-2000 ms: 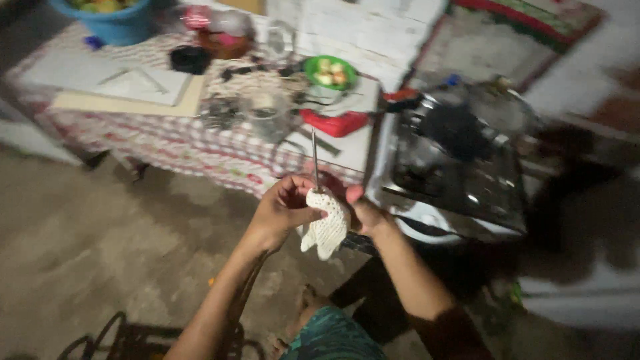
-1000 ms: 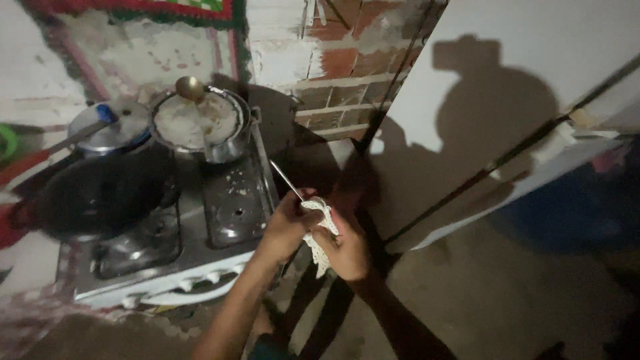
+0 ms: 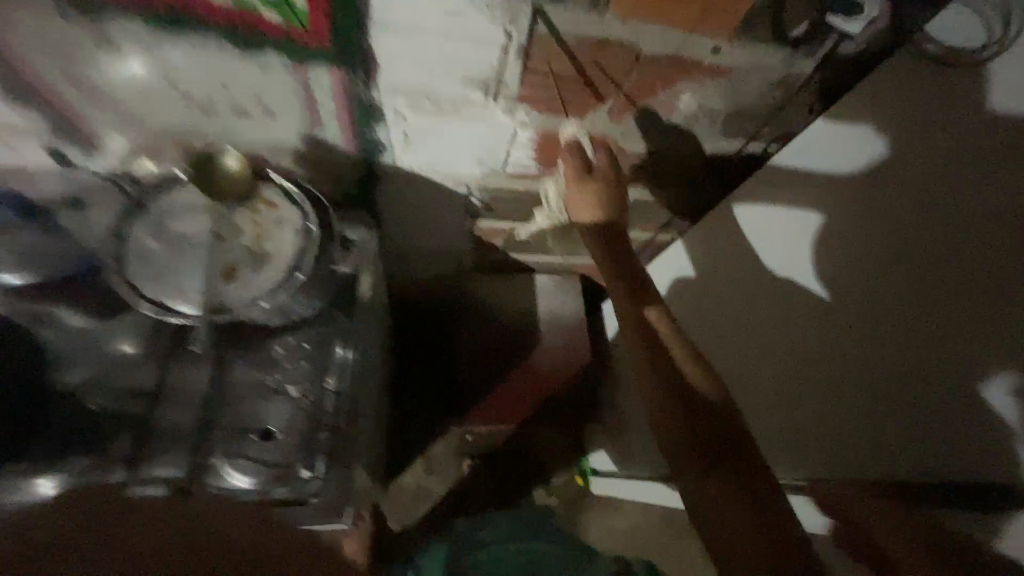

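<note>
My right hand (image 3: 596,180) reaches up toward the brick wall, its fingers closed on a white crocheted cloth (image 3: 550,200) that hangs down to the left. A thin dark rod (image 3: 558,92) rises above the cloth; blur hides whether the hand holds it. Whether hand or cloth touches the wall cannot be told. My left hand is not in view; a blurred brown shape at the lower left may be part of my arm.
A gas stove (image 3: 264,400) stands at the left with a metal pot (image 3: 300,280) and a ladle (image 3: 222,174). The brick wall (image 3: 576,64) is ahead, a large pale panel (image 3: 864,360) at the right. A cable (image 3: 972,52) hangs at the upper right.
Both hands were together at the cloth with a thin metal rod; now my right hand has it raised by the wall and my left has left the view. The view has swung right from the table.
</note>
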